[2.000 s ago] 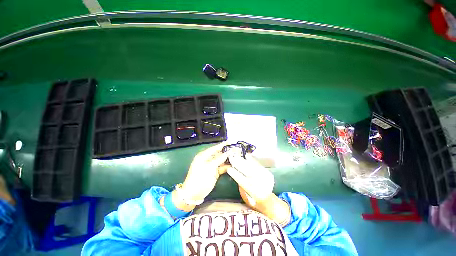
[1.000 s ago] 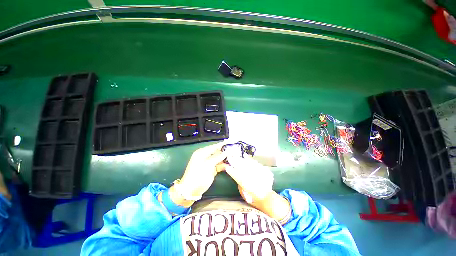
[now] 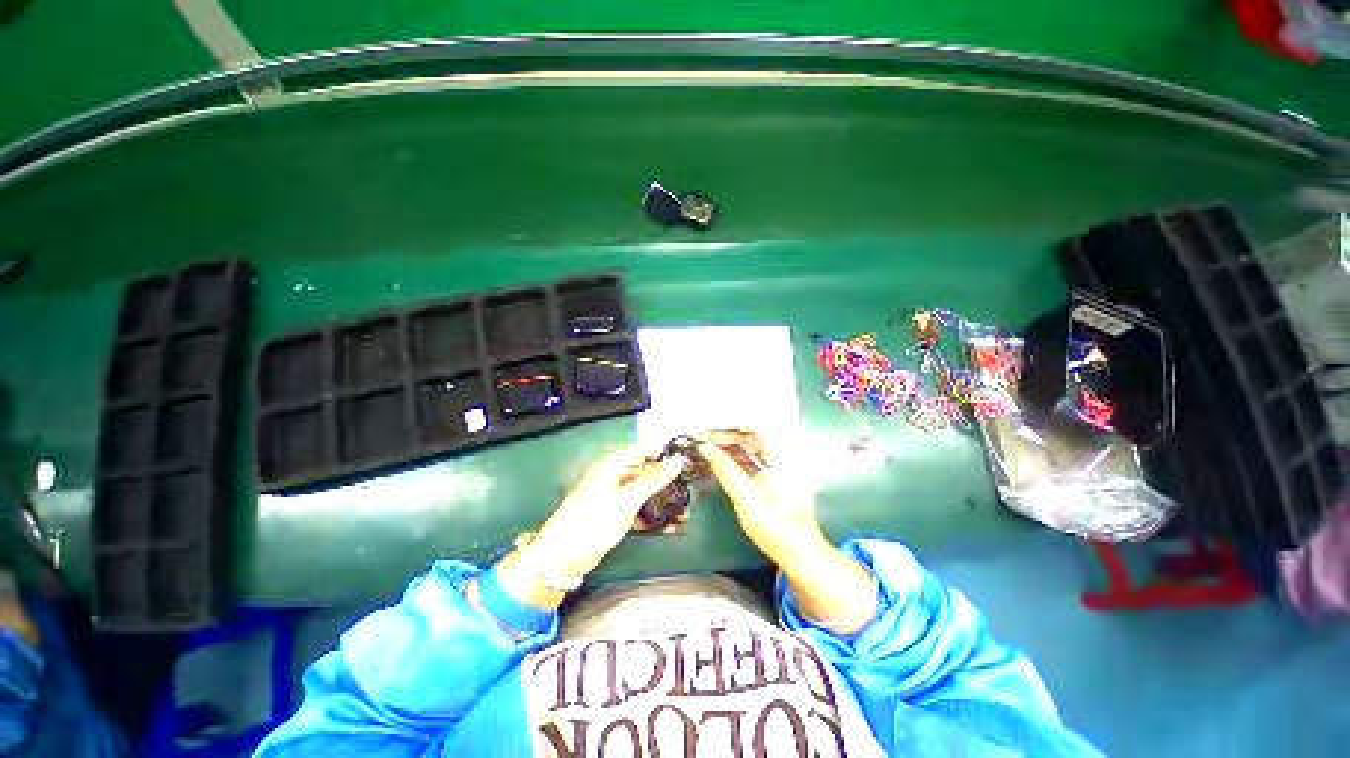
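Note:
A small black unit (image 3: 662, 508) with a brownish, metallic-looking inside is between my two hands at the near edge of the white paper sheet (image 3: 720, 370). My left hand (image 3: 604, 511) grips it from the left, with fingertips at its top. My right hand (image 3: 763, 496) touches its upper right side with the fingertips; whether it holds a tool is too blurred to tell. The black parts tray (image 3: 397, 459) lies left of the paper, with dark units in several right-hand pockets and a small white tag (image 3: 474, 421) in one pocket.
A pile of coloured pieces (image 3: 874, 375) lies right of the paper, beside a clear plastic bag (image 3: 1069, 496) and a black box (image 3: 1133, 363). Spare trays stand at far left (image 3: 166, 444) and far right (image 3: 1236, 326). A pair of black pieces (image 3: 681, 206) lies on the far strip.
The unit has come down and now shows its brownish inside below my fingers. My right hand has opened out to the right. The camera view has shifted slightly.

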